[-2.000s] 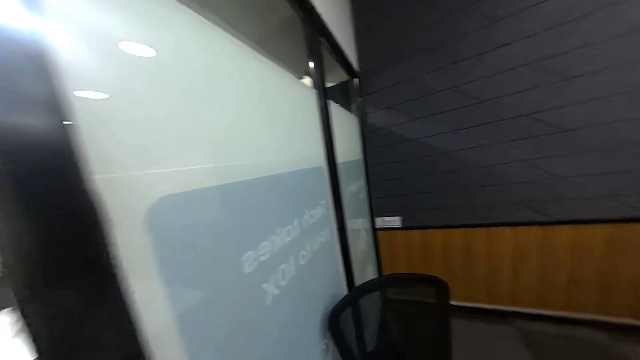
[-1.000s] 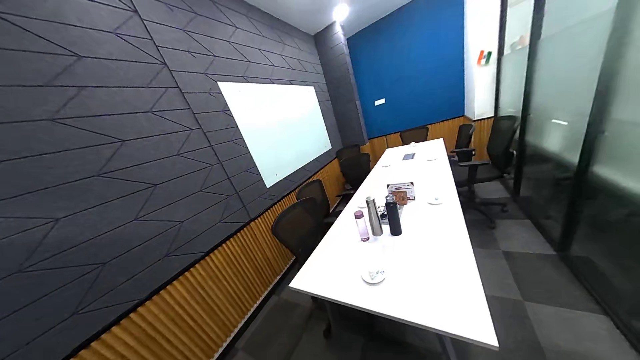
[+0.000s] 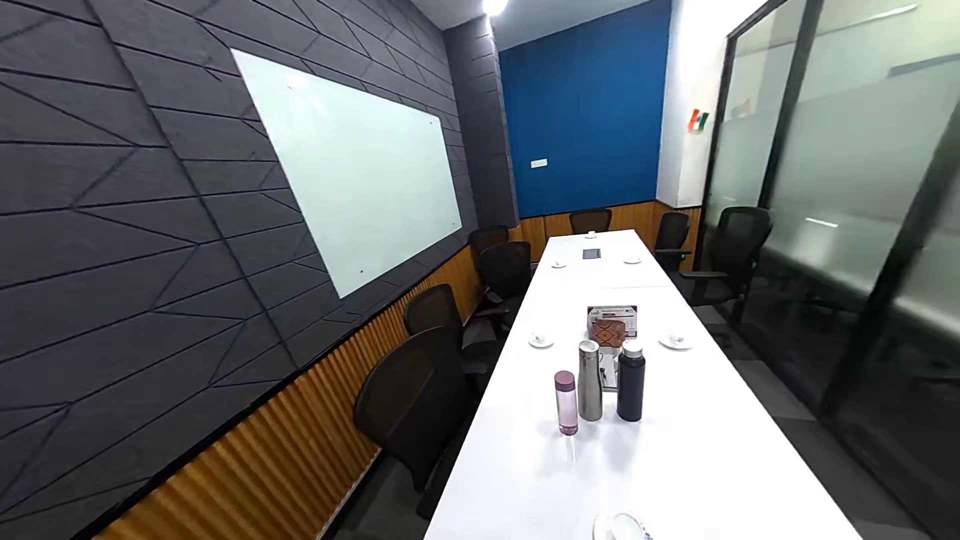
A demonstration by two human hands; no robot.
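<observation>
Neither my left hand nor my right hand is in the picture. A long white conference table [image 3: 697, 435] runs away from me. On it stand a pink transparent bottle [image 3: 567, 405], a steel bottle [image 3: 590, 382] and a black bottle with a silver cap [image 3: 631, 384], upright and close together. Just behind them are a brown patterned pouch [image 3: 608, 333] and a printed desk calendar or card [image 3: 621, 313]. Small white saucers lie along both sides, one at the left [image 3: 541, 340], one at the right [image 3: 676, 342], and one cut by the bottom edge [image 3: 621, 526].
Black mesh chairs line the left side [image 3: 412, 397] and the right [image 3: 739, 247]. A glass whiteboard [image 3: 367, 157] hangs on the dark panelled wall. Black-framed frosted glass panels [image 3: 847, 150] stand on the right. A dark flat object [image 3: 592, 253] lies at the table's far end.
The view has swung from the frosted glass partition to the table and whiteboard, and the table now appears nearer than one second ago. The bottles stand in the same grouping.
</observation>
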